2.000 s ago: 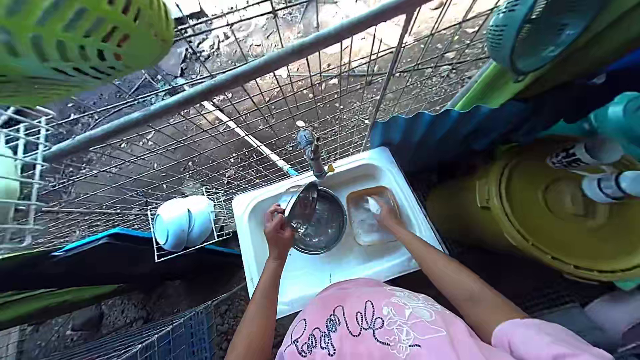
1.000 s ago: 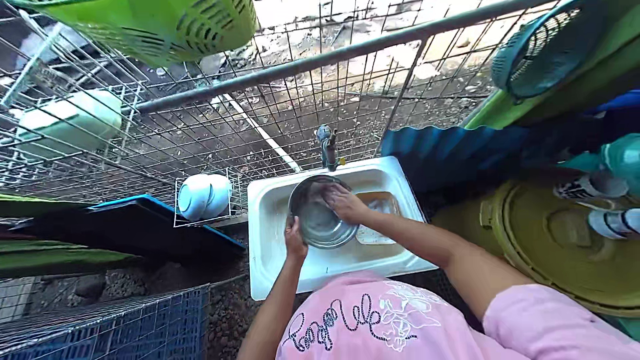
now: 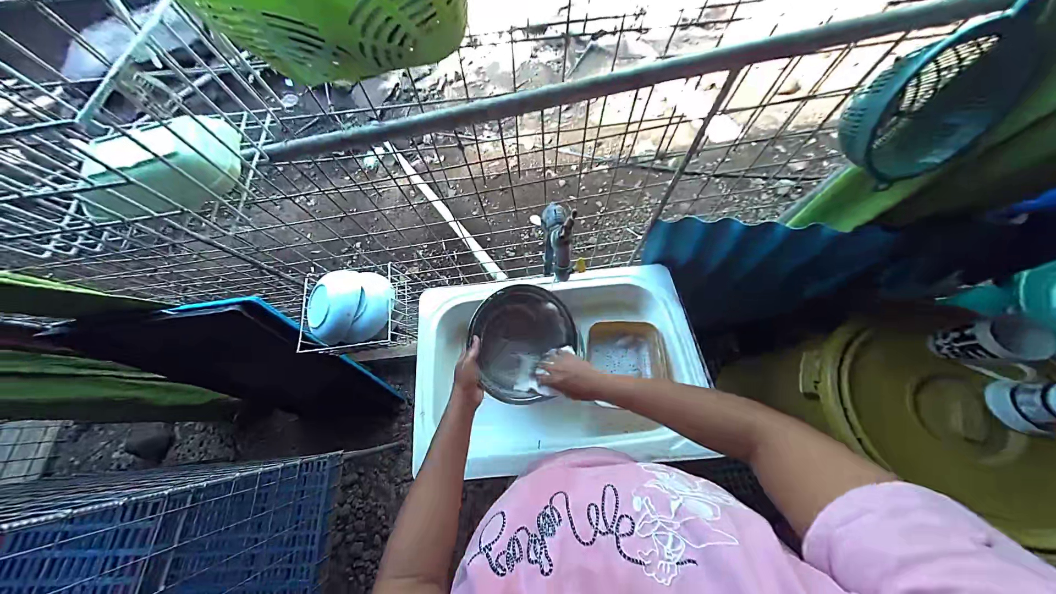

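A round dark metal pan (image 3: 521, 334) is tilted over the left half of the white sink (image 3: 528, 437). My left hand (image 3: 469, 373) grips its left rim, thumb up along the edge. Inside the pan's lower right, my right hand (image 3: 565, 373) presses a white, sudsy cloth or sponge (image 3: 528, 375) on the surface. To the right of the pan, a rectangular brownish clear container (image 3: 625, 351) with suds sits in the sink, partly behind my right wrist. The faucet (image 3: 559, 239) stands at the sink's back edge.
Pale blue bowls (image 3: 351, 307) sit in a wire rack (image 3: 318, 348) left of the sink. A wire mesh fence with a metal rail (image 3: 528, 99) runs behind. At right are a corrugated blue sheet (image 3: 759, 264) and a yellow lidded drum (image 3: 932, 412) with mugs (image 3: 994, 340) on top.
Two seconds ago my left hand held a dark vessel above a metal basin and my right hand was at the rectangular container. Since one second ago, my right hand has moved down inside the pan.
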